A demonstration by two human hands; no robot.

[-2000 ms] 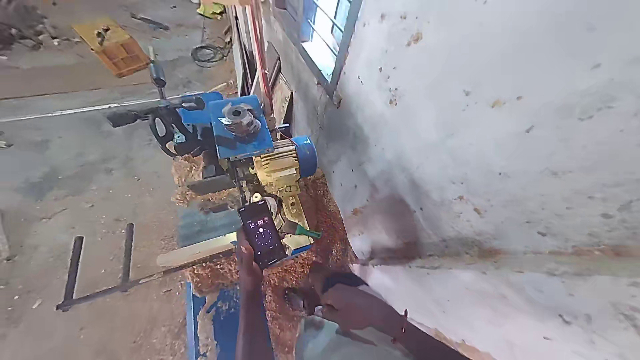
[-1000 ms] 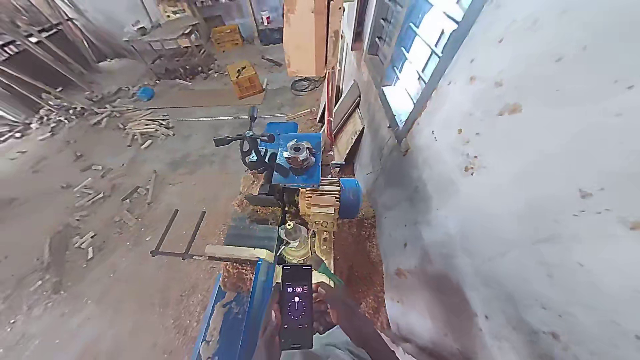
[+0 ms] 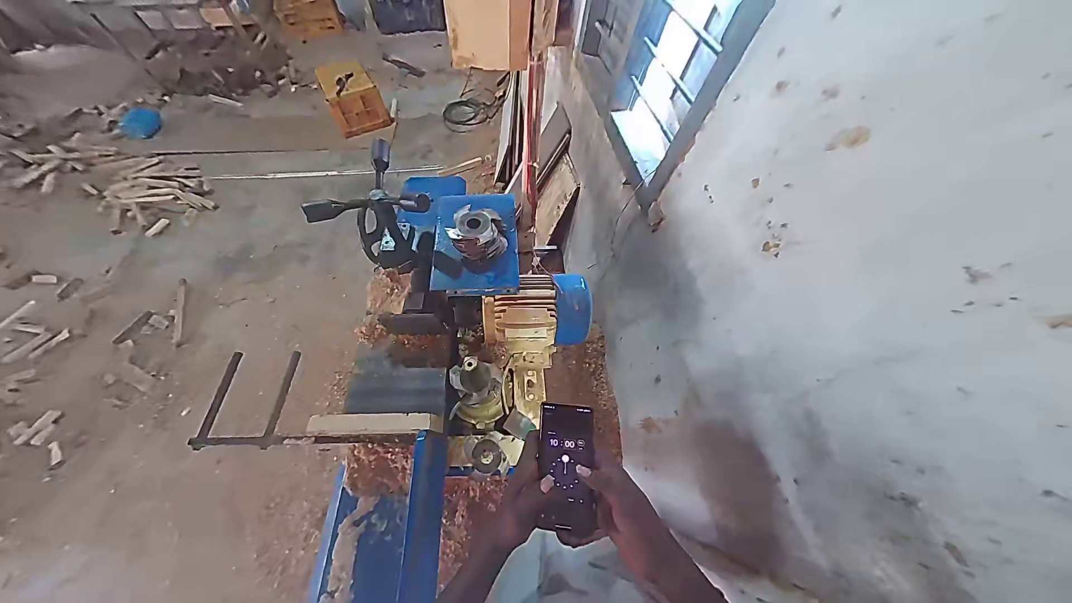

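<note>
A black smartphone (image 3: 567, 494) with a lit clock dial on its dark screen is held upright between both hands. My left hand (image 3: 526, 494) grips its left edge, thumb at the lower screen. My right hand (image 3: 610, 494) is around the right edge, with its thumb over the screen. Just beyond them stands a woodworking machine with a yellow electric motor (image 3: 526, 310), blue at one end. A toothed cutter head (image 3: 476, 234) sits on its blue plate (image 3: 452, 283); another cutter head (image 3: 476, 378) is lower down, close to the phone.
A whitewashed wall (image 3: 837, 335) with a barred window (image 3: 670, 75) rises at the right. At left a black metal fork-like frame (image 3: 226, 440) sticks out beside a wooden strip (image 3: 373, 424). Wood offcuts (image 3: 159, 188), a yellow crate (image 3: 356, 100) and shavings (image 3: 377, 469) lie on the floor.
Two seconds ago my left hand alone held the phone, with my right hand apart at the right; now both hands are on it. The view has turned.
</note>
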